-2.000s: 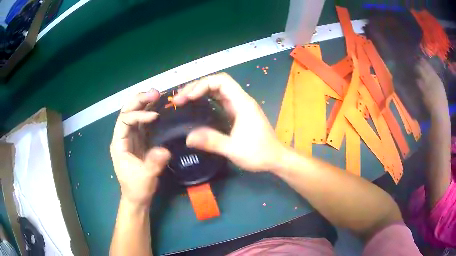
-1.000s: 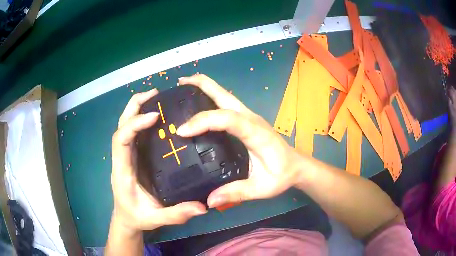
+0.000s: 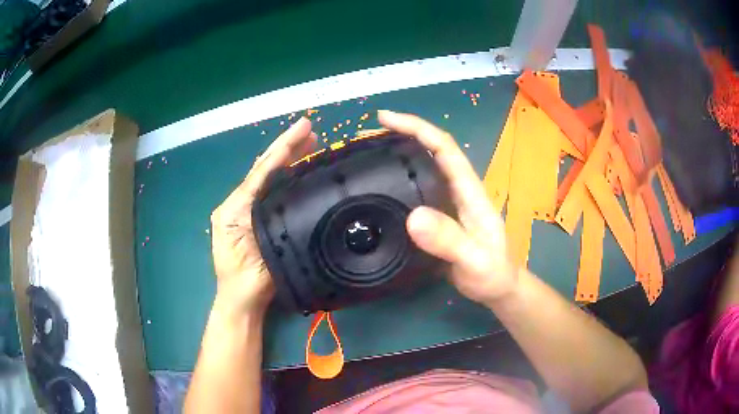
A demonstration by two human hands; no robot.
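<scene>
A black speaker body [image 3: 300,214] is held between my two hands over the green bench. Its side with a round driver cone faces me, and the orange marks show only as a thin line on its far edge. An orange strap [image 3: 325,364] hangs as a loop from the near edge of the body. My left hand [image 3: 243,234] grips the left end. My right hand [image 3: 470,234] grips the right end, its thumb beside the cone.
Orange and yellow-orange straps [image 3: 535,154] lie piled at right by the metal post [image 3: 544,32]. A pale rail [image 3: 324,97] crosses behind. An open carton [image 3: 123,242] with black rings [image 3: 50,323] stands at left. Tiny orange bits dot the bench. A neighbour's arm shows at far right.
The speaker body has been turned in my hands, from its end, to its orange-marked face, to its cone side. The strap now hangs as an open loop.
</scene>
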